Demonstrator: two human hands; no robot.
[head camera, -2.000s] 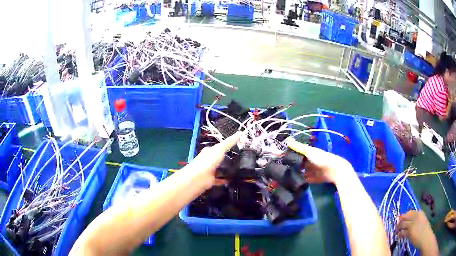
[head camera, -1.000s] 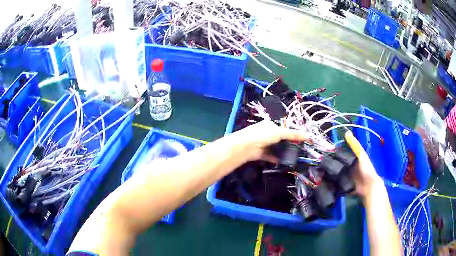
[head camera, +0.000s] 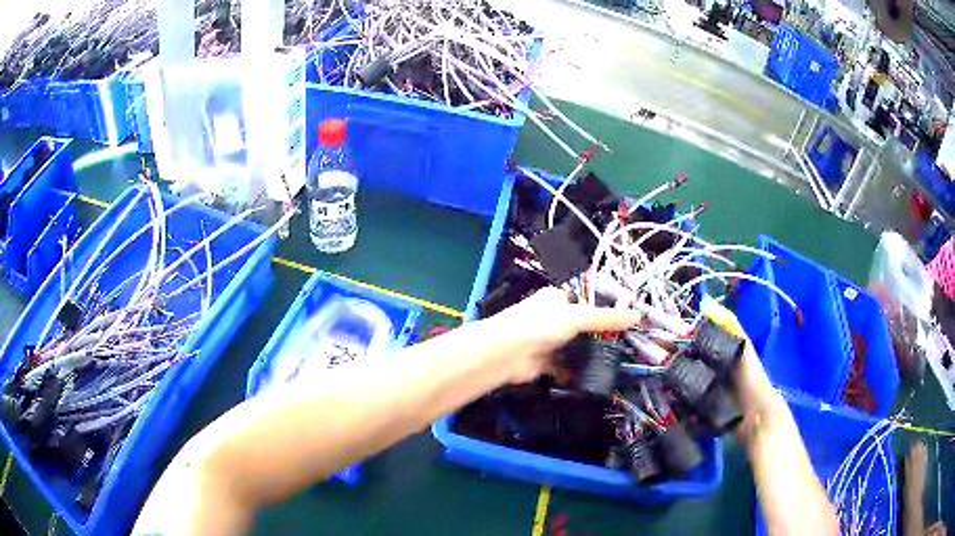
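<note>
My left hand (head camera: 555, 333) and my right hand (head camera: 738, 366) hold a bundle of wire harnesses (head camera: 683, 369) between them, above the large blue bin (head camera: 581, 476). The bundle has several black ribbed round connectors hanging at its lower side. White cables with red ends fan out above and to the right. Yellow coverings show on my right fingertips. Black housings (head camera: 565, 246) lie in the bin beneath and behind the bundle. My fingers are partly hidden by the wires and connectors.
A blue bin of harnesses (head camera: 194, 366) stands left. A small bin (head camera: 361, 288) holds a clear bag (head camera: 351, 330). A red-capped bottle (head camera: 333, 204) stands behind it. A large harness bin (head camera: 408, 147) is at the back. Blue bins (head camera: 801, 340) stand right; a person's arm shows at lower right.
The view has swung left since the earliest frame, shifting the bins rightward. Both hands still hold the bundle over the bin. The other person's hand has moved in the right bin area.
</note>
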